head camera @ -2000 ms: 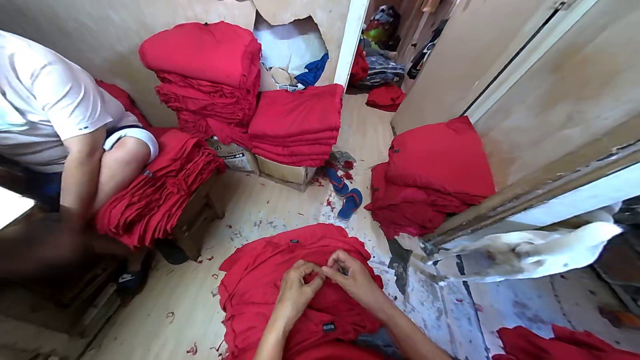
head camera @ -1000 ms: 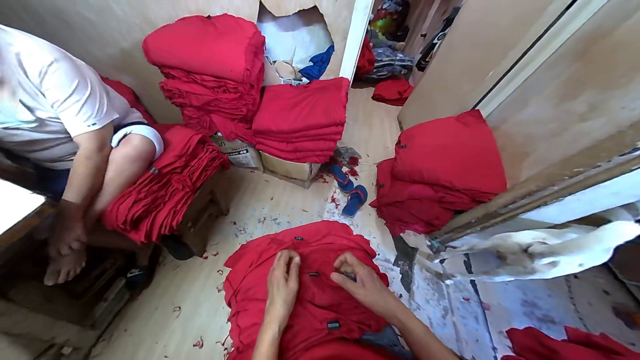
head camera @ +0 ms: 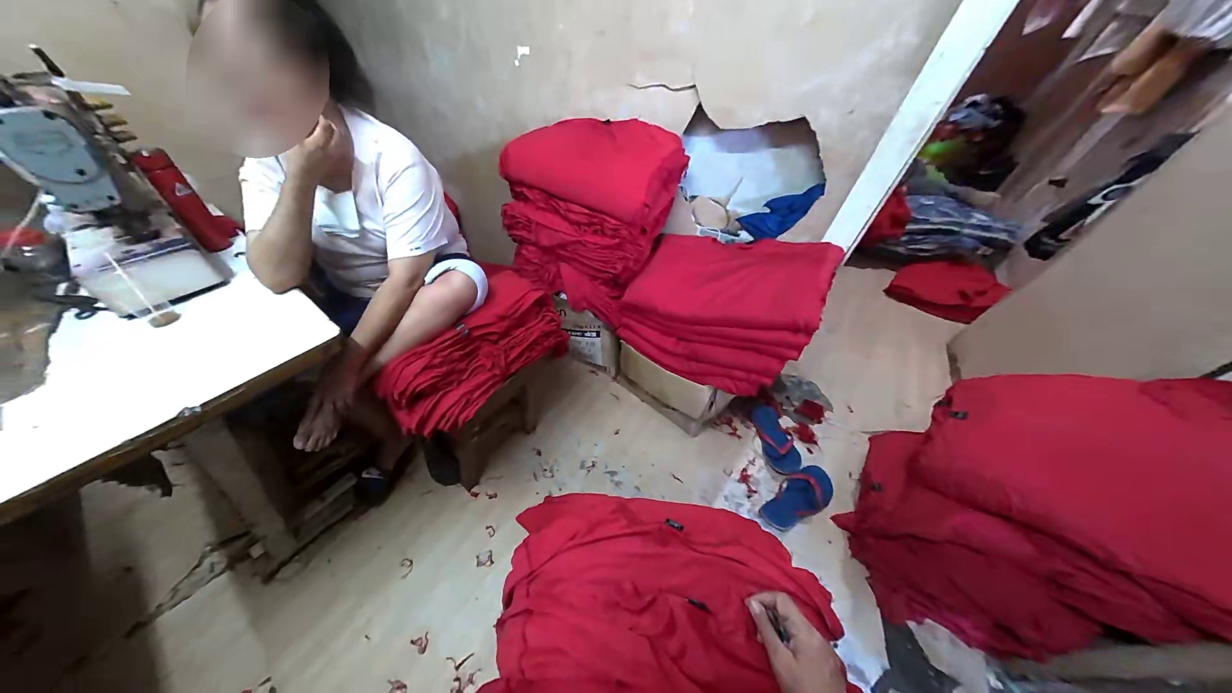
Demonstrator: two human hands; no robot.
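In the head view my right hand (head camera: pixel 797 643) is low, right of centre, over the right part of a pile of red fabric garments (head camera: pixel 616 577). Its fingers close on a small dark item (head camera: pixel 778 626); whether that is a label or a small tool I cannot tell. Black labels show on the pile, one near its far edge (head camera: pixel 674 525) and one left of my fingertips (head camera: pixel 698 605). My left hand is out of view.
A person in a white shirt (head camera: pixel 395 192) sits on the left by a sewing machine (head camera: pixel 58 159) on a white table (head camera: pixel 173 366). Stacked red garments (head camera: pixel 731 298) rest on a cardboard box (head camera: pixel 664 380). Blue flip-flops (head camera: pixel 797 496) lie beyond the pile. More red garments (head camera: pixel 1078 481) are at right.
The view has swung left and up. Both my hands were apart over the garments; my left hand has now left the view. The seated person's far hand is at the face.
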